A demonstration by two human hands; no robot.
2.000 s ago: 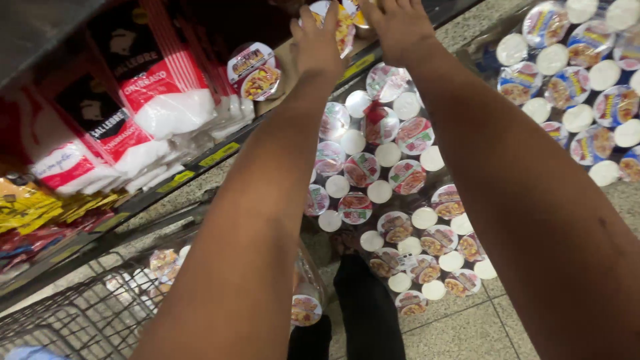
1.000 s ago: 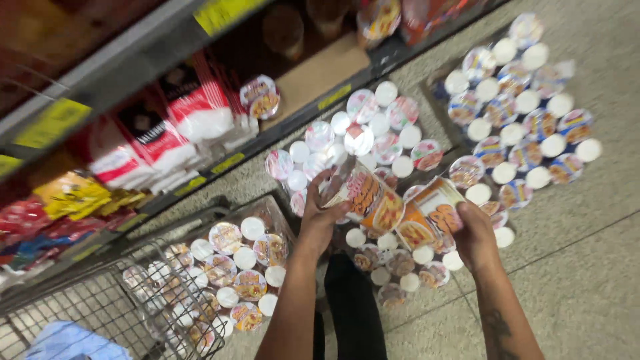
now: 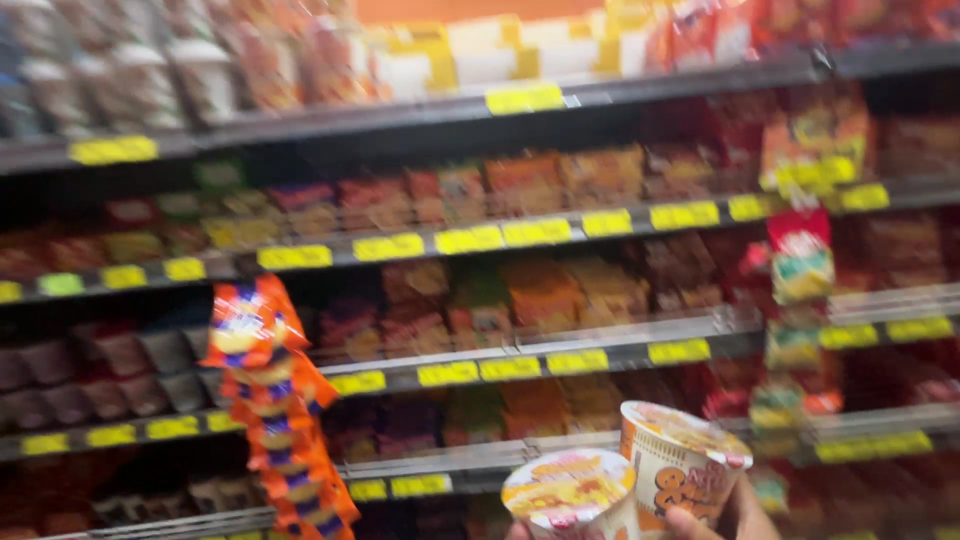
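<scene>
Two instant noodle cups with printed lids are held up at the lower right of the head view. My right hand (image 3: 724,517) is wrapped around the right noodle cup (image 3: 679,469), its thumb across the front. Of my left hand (image 3: 517,532), only a fingertip shows at the bottom edge, against the left noodle cup (image 3: 571,499); the rest is out of frame. The cups touch or overlap side by side, the right one slightly higher and tilted.
Store shelves with yellow price tags (image 3: 469,240) span the view, blurred. A hanging strip of orange snack packets (image 3: 281,420) is at left, another strip of packets (image 3: 802,262) at right. Wrapped cups (image 3: 202,75) stand on the upper left shelf.
The view has swung up from the floor and cart to the shelves. Two seconds ago both hands were at the low shelf; one second ago they held the two cups above the floor packs.
</scene>
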